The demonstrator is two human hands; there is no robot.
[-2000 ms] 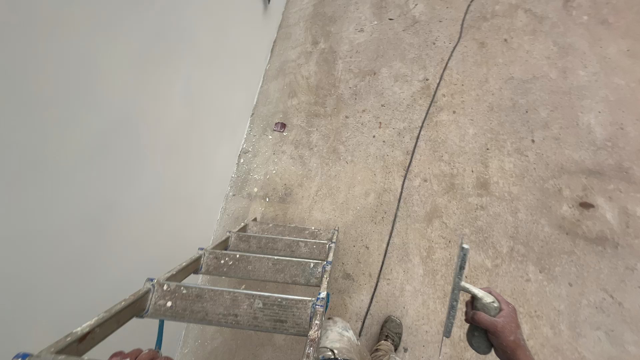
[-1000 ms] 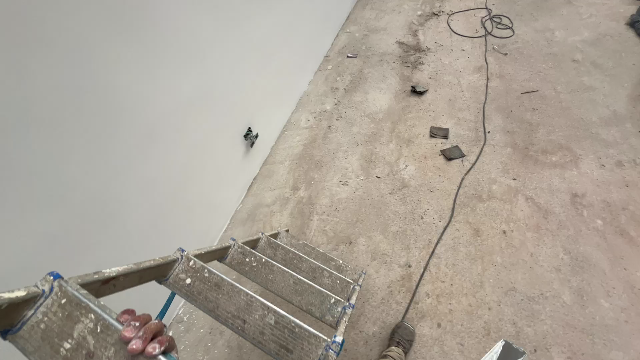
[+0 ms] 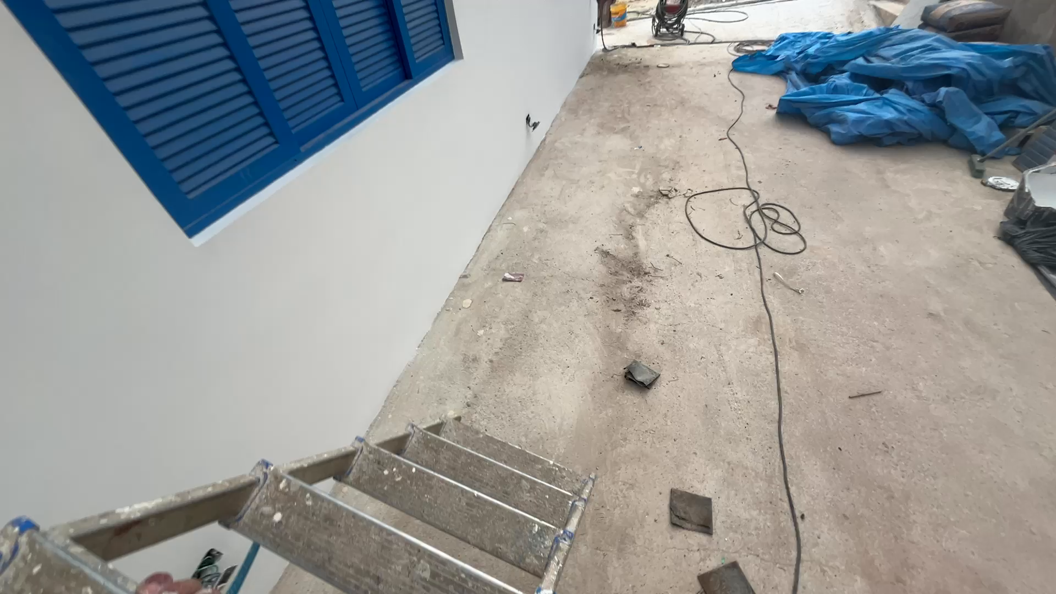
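A paint-spattered metal stepladder (image 3: 396, 528) fills the lower left, its steps dropping toward the floor beside the white wall (image 3: 272, 346). Only the fingertips of my left hand (image 3: 169, 584) show at the bottom edge, beside an upper step; whether they grip it cannot be made out. A blue strap or cord (image 3: 244, 568) hangs just right of them, and some wires (image 3: 210, 569) show close by against the wall. My right hand is out of view.
Blue louvred shutters (image 3: 239, 91) are set in the wall. A dark cable (image 3: 774, 330) with loose loops runs along the concrete floor (image 3: 907, 462). Dark flat scraps (image 3: 691, 511) lie near the ladder. A crumpled blue tarpaulin (image 3: 899, 82) lies at the upper right, above a black bag (image 3: 1031, 239).
The view has swung up, bringing in the shutters and tarpaulin. My right hand, holding a trowel two seconds ago, is out of view. My left hand, on a step one second ago, barely shows.
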